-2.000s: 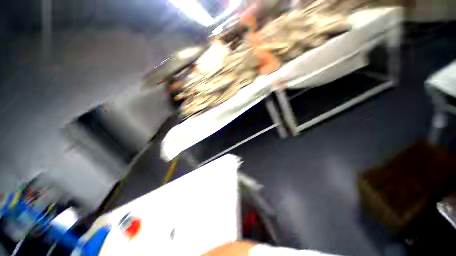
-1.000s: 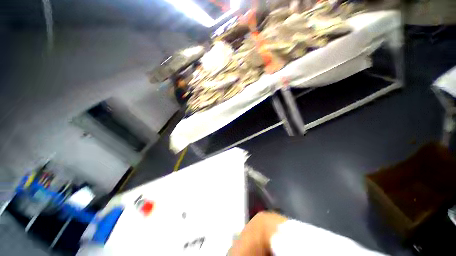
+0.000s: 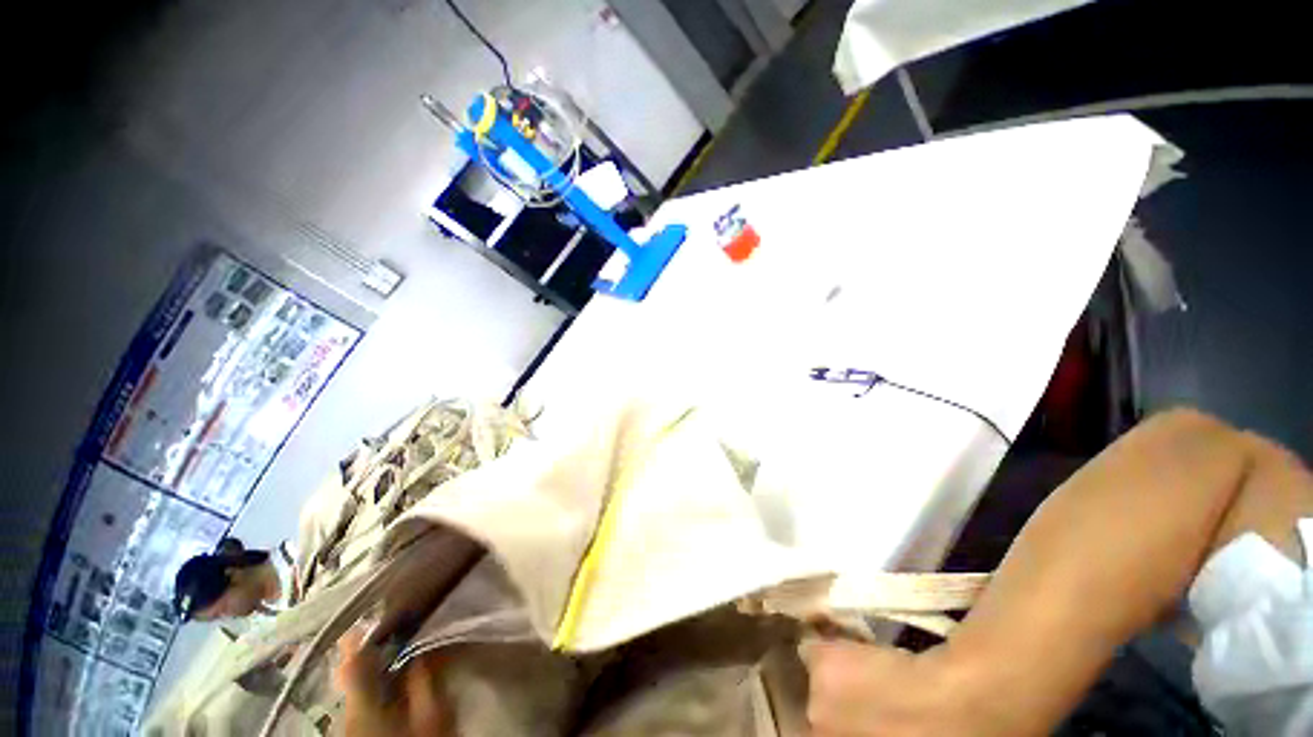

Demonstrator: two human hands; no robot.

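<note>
A beige bag body (image 3: pixel 698 526) with a yellow strip (image 3: pixel 612 540) across its panel lies across the bottom of the head view. Its opening shows brown-grey lining. My right hand (image 3: pixel 861 684) grips the bag's lower right part beside a beige handle (image 3: pixel 907 590). My left hand (image 3: pixel 386 694) is at the opening's left edge, fingers on the cloth, partly hidden by the bag and cut by the frame. Small dark snips (image 3: pixel 847 377) lie on the white table with a thin black cord running to its edge.
The white table (image 3: pixel 950 259) holds a red container (image 3: pixel 739 238), a small dark disc (image 3: pixel 834 294) and a blue stand (image 3: pixel 576 202). A bag pile (image 3: pixel 418 468) lies at left, with a capped person (image 3: pixel 238 583) beyond. Another white-covered table (image 3: pixel 936 29) is at top right.
The view has swung left and down. The bag, pile and both hands on the bag now show; earlier only one hand or forearm showed at the bottom. The large heap on the far table has left view.
</note>
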